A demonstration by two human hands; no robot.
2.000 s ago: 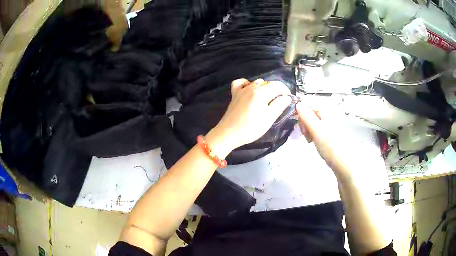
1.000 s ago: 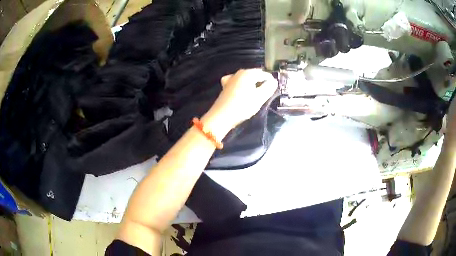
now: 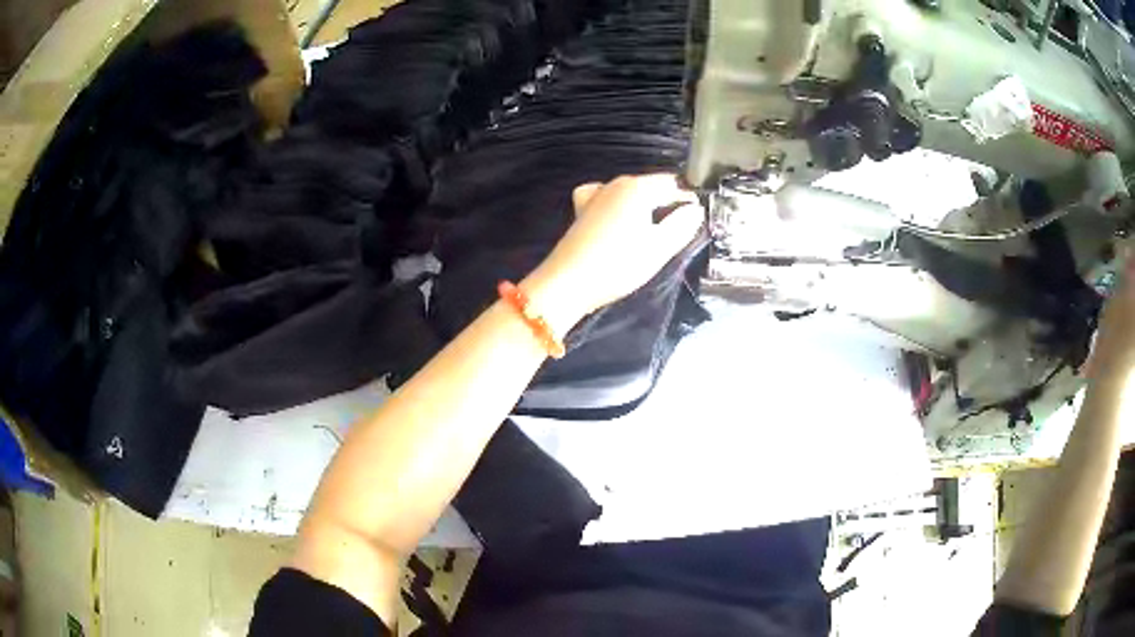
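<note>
My left hand (image 3: 641, 237), with an orange bracelet at the wrist, grips the edge of a black panel (image 3: 597, 380) beside the needle area (image 3: 734, 218) of the sewing machine. The panel has a shiny face and a rounded lower corner. The row of sewn panels (image 3: 573, 112) lies in ribbed, overlapping folds behind and left of the hand. My right hand (image 3: 1116, 330) is at the far right edge, partly cut off and blurred; its fingers are not clear. The sewing machine head (image 3: 759, 62) is cream-grey with a red label.
Loose black panels (image 3: 75, 324) heap in a brown carton (image 3: 268, 62) on the left, one with a small white logo. A black piece (image 3: 529, 479) hangs over the front edge of the white table (image 3: 772, 436). Black strips (image 3: 1052, 280) lie on the machine. A pale tube curves across its front.
My right hand has moved from the needle area to the far right edge. My left hand has shifted slightly up and stays at the panel edge. The view has shifted slightly.
</note>
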